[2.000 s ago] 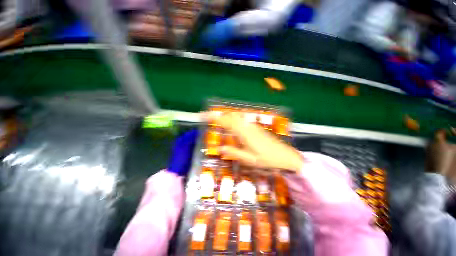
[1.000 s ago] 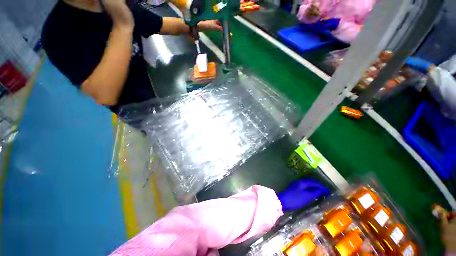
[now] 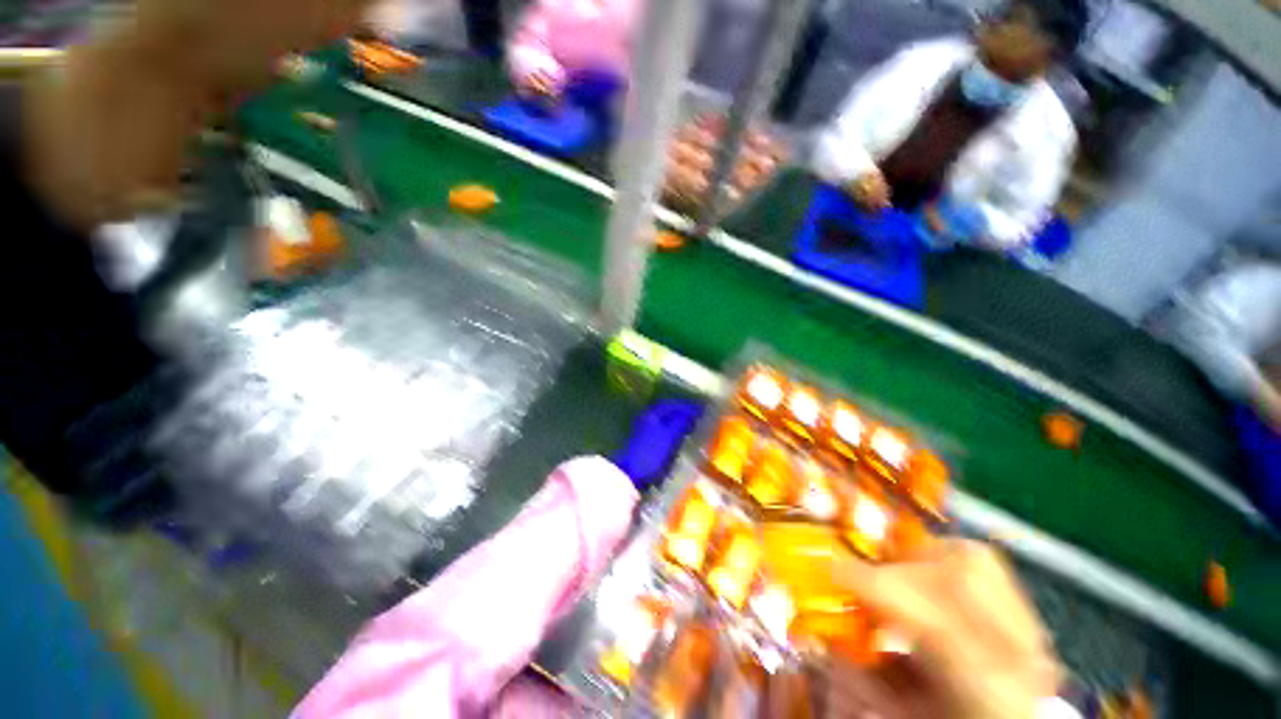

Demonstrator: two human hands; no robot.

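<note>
A clear blister tray (image 3: 639, 562) with rows of glossy orange units (image 3: 729, 447) lies in front of me, tilted in view beside the belt. My left hand (image 3: 658, 441), in a dark blue-purple glove, is at the tray's left edge; its fingers are partly hidden and blurred. My bare right hand (image 3: 962, 625) is over the tray's right part, fingers at the orange units. Blur hides whether it grips one.
A shiny pile of clear trays (image 3: 358, 407) lies left. The green belt (image 3: 829, 344) carries loose orange units. A metal upright (image 3: 641, 183) and a green box (image 3: 634, 363) stand by the rail. Blue bins (image 3: 860, 250) and workers are across; a person's blurred arm is upper left.
The view has swung back rightward, so the tray is nearer the middle and my right hand shows again over it. The other person's arm now looms close at upper left.
</note>
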